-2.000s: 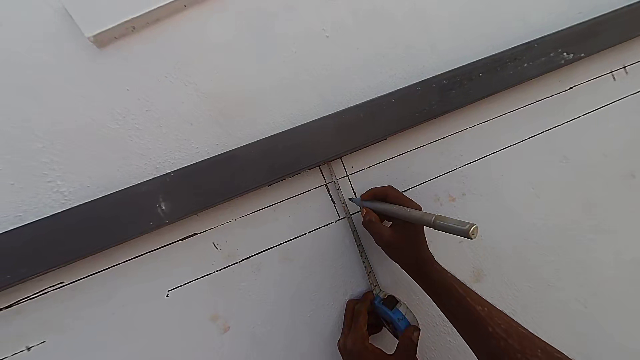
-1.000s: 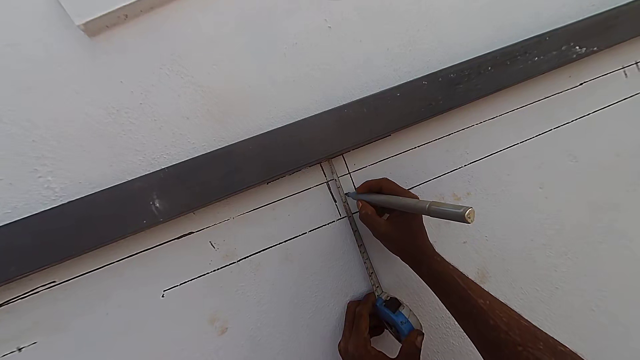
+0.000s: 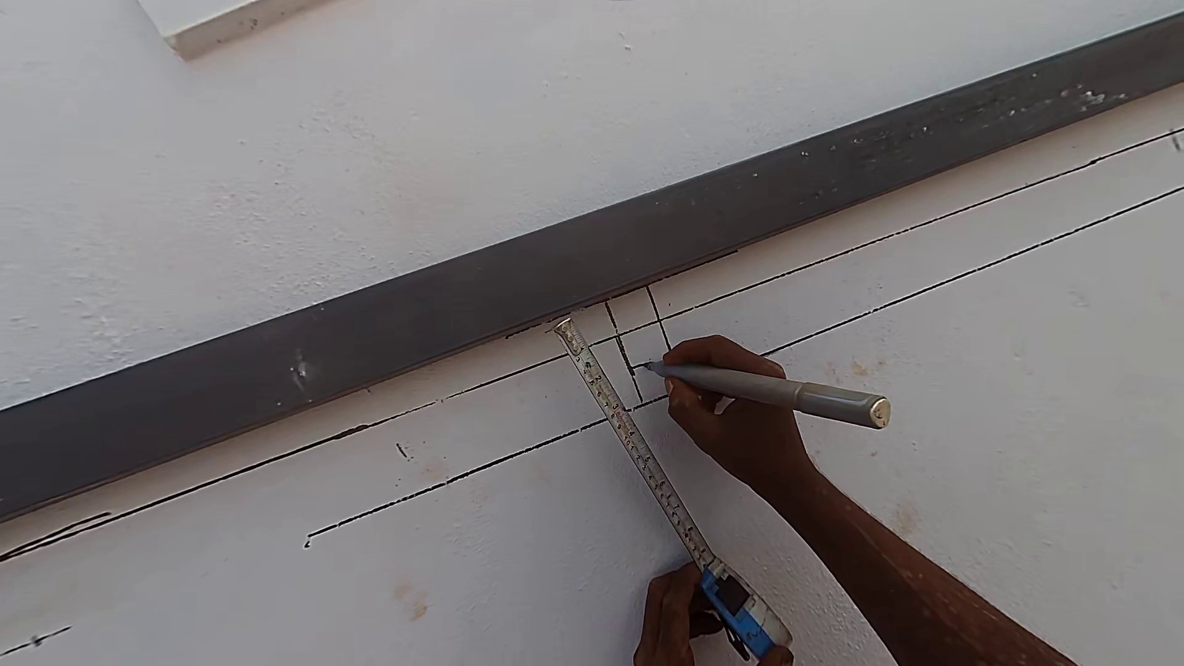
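My right hand (image 3: pixel 740 421) grips a grey marker pen (image 3: pixel 777 387), its tip touching the white wall at a short dark stroke between two short crossing lines. Below it, my left hand (image 3: pixel 675 615) holds the blue and silver case of a tape measure (image 3: pixel 740 606). The extended tape blade (image 3: pixel 629 430) slants up and left across both long drawn lines, its hooked end close to the lower edge of a dark grey bar (image 3: pixel 518 277). The blade lies left of the short lines. Part of my left hand is cut off by the frame's bottom edge.
The dark bar runs diagonally across the whole view. Two long black lines (image 3: pixel 462 473) run roughly alongside it on the white wall (image 3: pixel 231 592). A raised white ledge or panel (image 3: pixel 222 23) juts in at the upper left. Another short mark (image 3: pixel 37 640) shows at the lower left.
The tape's hooked end has swung left, away from the short crossing lines where it lay before. A short stroke now shows at the pen tip.
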